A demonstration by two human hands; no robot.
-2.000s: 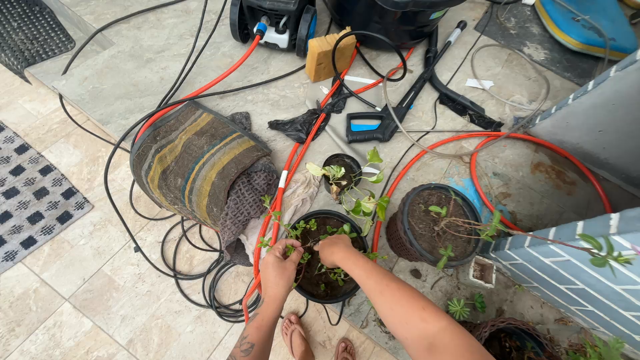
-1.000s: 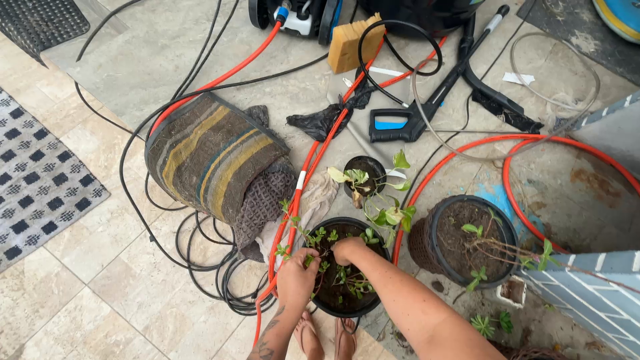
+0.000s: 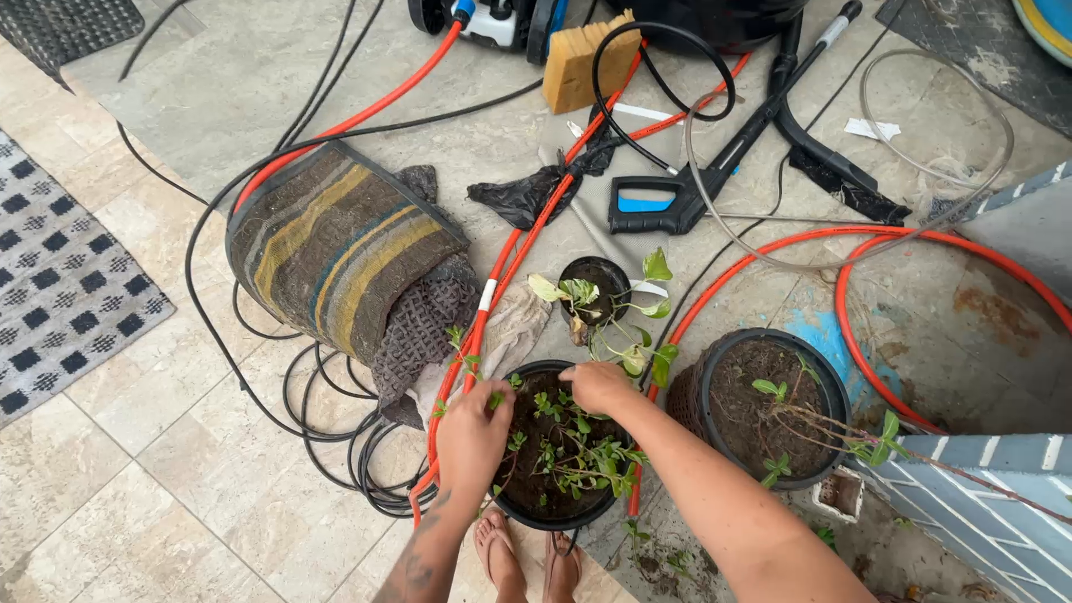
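Observation:
A round black plant pot (image 3: 554, 517) with dark soil and small green leafy stems (image 3: 578, 456) stands near my feet. At its left rim, my left hand (image 3: 476, 431) pinches a thin leafy stem (image 3: 459, 356) between thumb and fingers. My right hand (image 3: 599, 387) is over the upper right rim, fingers pointing left; whether it holds anything cannot be seen. Just above the pot sits a small black pot (image 3: 596, 272) with a pale variegated trailing plant (image 3: 578, 291). To the right is a larger dark pot (image 3: 775, 410) of soil with long thin stems.
Red hose (image 3: 528, 239) and coiled black hose (image 3: 368, 469) run beside the pot. Farther off lie a rolled striped mat (image 3: 343, 251), a black pressure-washer gun (image 3: 670, 201), a yellow sponge-like block (image 3: 586, 63) and torn black plastic (image 3: 528, 194). A blue brick-patterned wall (image 3: 988, 494) stands at the right.
My right hand, earlier down among the stems in the pot, is now at its upper right rim. My left hand stays by the left rim. More of the soil and stems shows between the hands.

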